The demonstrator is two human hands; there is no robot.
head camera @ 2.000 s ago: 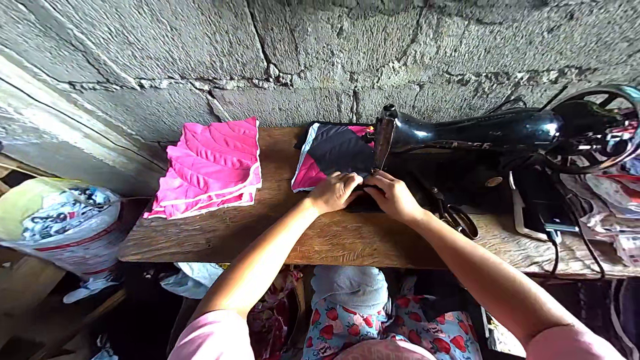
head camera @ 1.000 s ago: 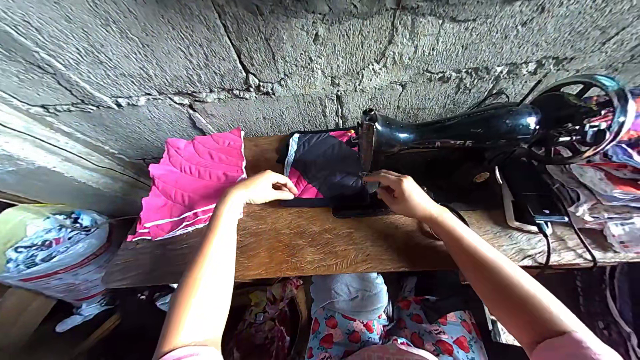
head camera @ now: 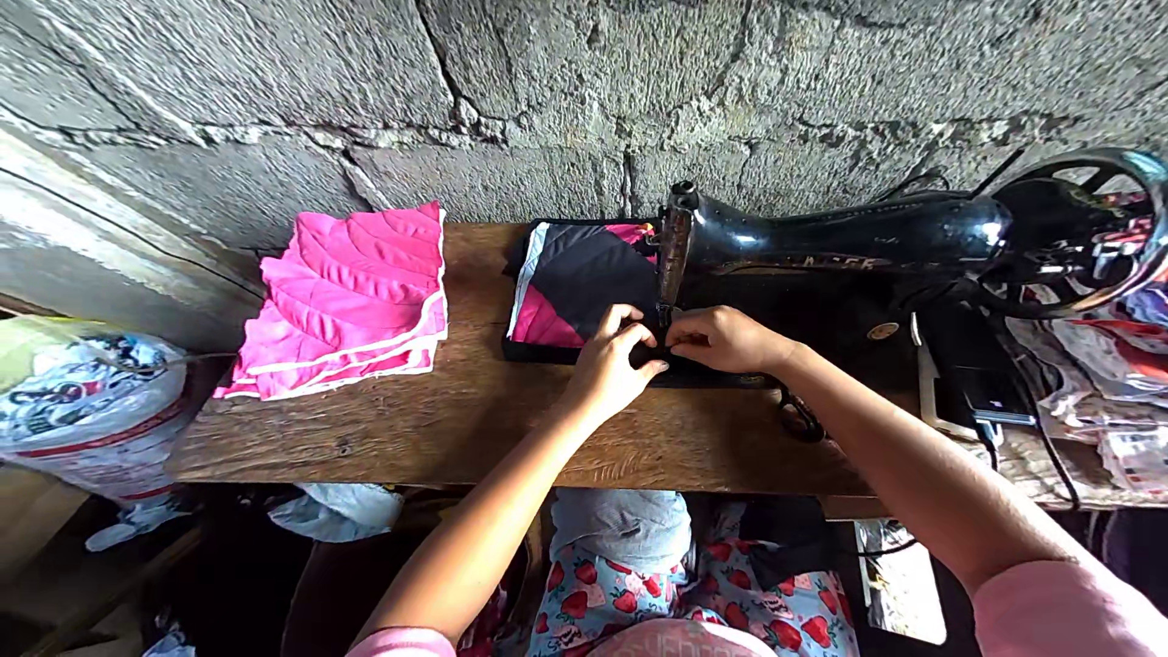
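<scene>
A black sewing machine (head camera: 821, 239) stands on the wooden table, its needle end at the middle of the view. Under that end lies a black and pink fabric piece (head camera: 589, 274) with a white strip at its left and a black edge along the front. My left hand (head camera: 613, 360) is at the piece's front right corner, fingers curled and thumb apart; whether it grips the cloth is unclear. Close beside the needle, my right hand (head camera: 721, 339) has its fingertips pinched at the dark edge; what is between them is hidden. Pink quilted pieces (head camera: 351, 292) with white edges lie stacked at left.
Black-handled scissors (head camera: 801, 418) lie near my right wrist. Right of the machine are a phone (head camera: 996, 397) with a cable and a heap of bagged cloth (head camera: 1113, 365). A sack of scraps (head camera: 87, 401) stands left of the table (head camera: 411, 447). A block wall (head camera: 547, 100) rises behind.
My left hand has moved right, from the fabric's front left area one second ago to near the needle. My right hand stays by the needle. The view has shifted slightly.
</scene>
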